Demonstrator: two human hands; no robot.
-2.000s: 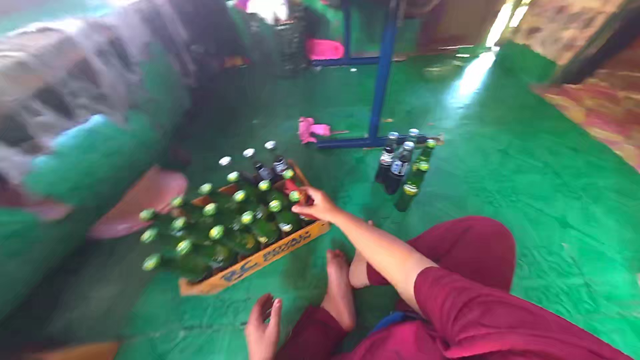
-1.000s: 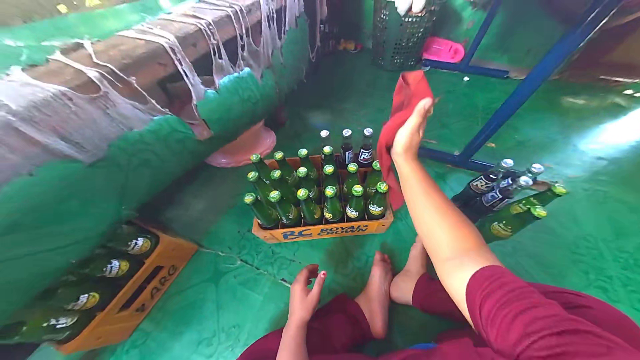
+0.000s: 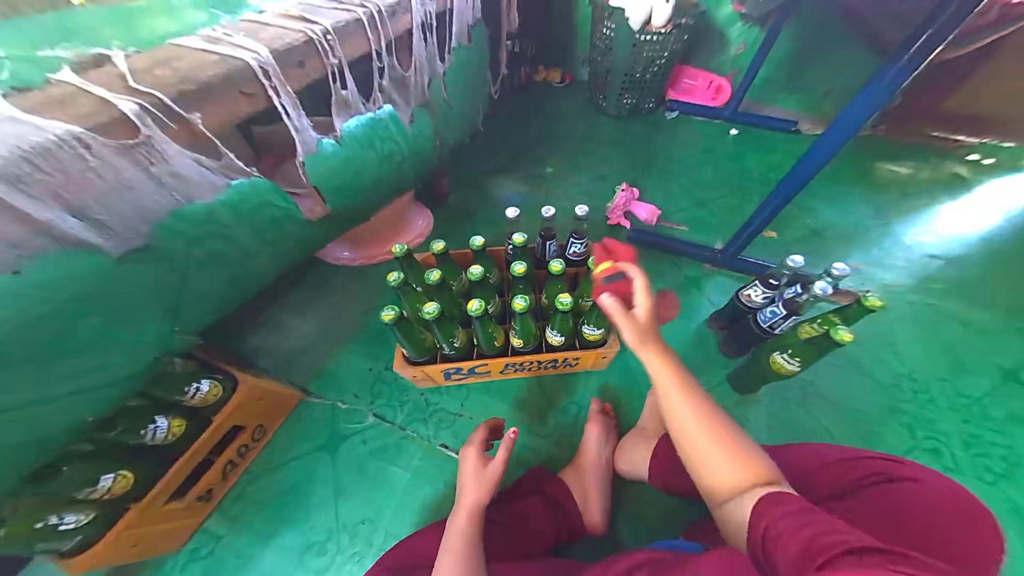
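Note:
My right hand [image 3: 636, 308] holds a red cloth [image 3: 614, 260] at the right end of an orange plastic bottle crate [image 3: 512, 369]. Part of the cloth covers the crate's right corner, and a yellowish bottle cap shows by my fingers. Capped green glass bottles [image 3: 524, 326] fill the front rows, and dark cola bottles [image 3: 547, 240] with pale caps stand at the back right. My left hand [image 3: 482, 456] is below the crate, fingers apart, holding nothing. To the right, a group of dark cola bottles [image 3: 756, 294] and green bottles [image 3: 788, 360] stands on the floor.
Another orange crate [image 3: 200, 472] with large green bottles lies at the lower left. A blue metal frame [image 3: 832, 144] crosses the upper right. Beyond are a pink toy [image 3: 630, 206], a pink slipper [image 3: 700, 86] and a dark green perforated basket [image 3: 632, 68]. A pink basin [image 3: 384, 232] sits under the cloth-draped bench.
One second ago my right hand held the red cloth raised beyond the crate's right side; now hand and cloth are lower, at the crate's bottles. The left hand stays free.

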